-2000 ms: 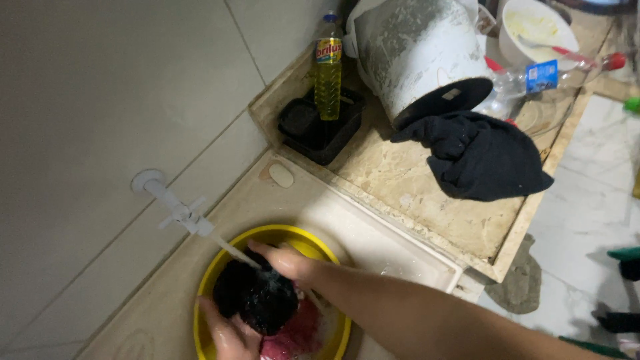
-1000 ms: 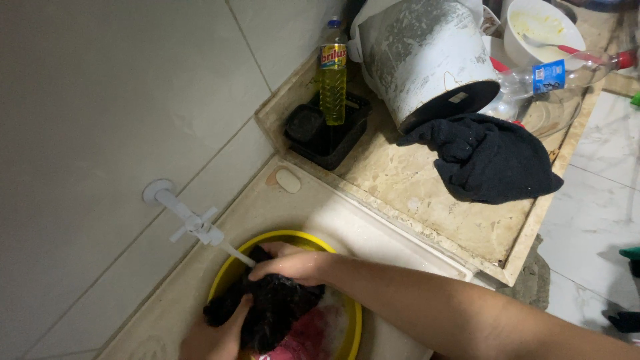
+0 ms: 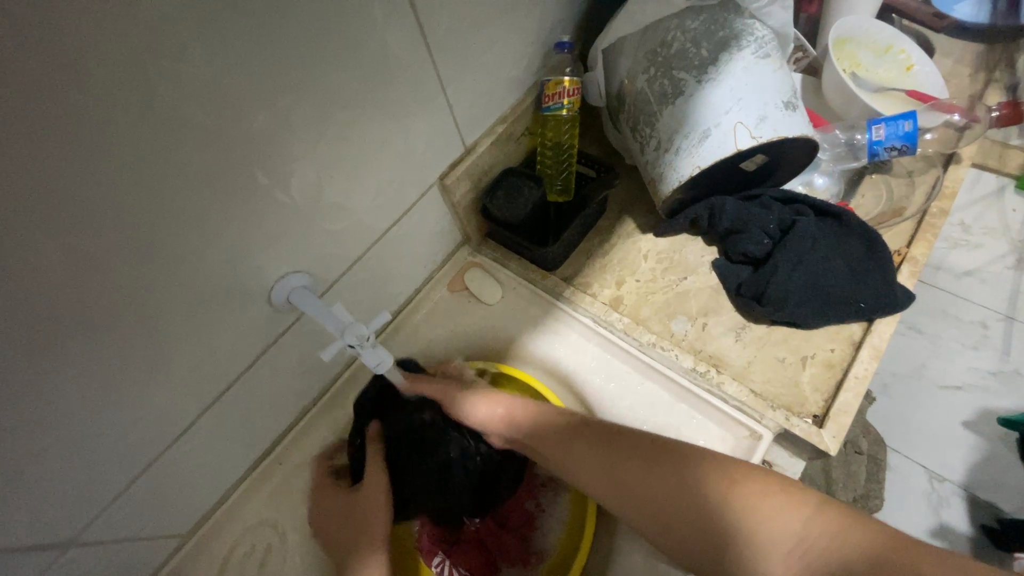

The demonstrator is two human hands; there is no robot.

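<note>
A wet black cloth is held between my two hands under the white plastic tap, whose water runs onto it near my right hand. My left hand grips the cloth's left side, thumb on top. My right hand holds its upper edge, the fingertips blurred and partly hidden. Below the cloth stands a yellow basin with a dark red cloth with a white print in sudsy water. The basin rests in a pale sink.
On the stone counter lie another black cloth, a tipped white bucket and a clear plastic bottle. A yellow detergent bottle stands in a black tray. A white bowl is behind; an oval soap bar is at the sink's corner.
The black cloth, low in the basin two seconds ago, has been lifted closer to the tap and spread out between my hands. My left hand has moved up with it.
</note>
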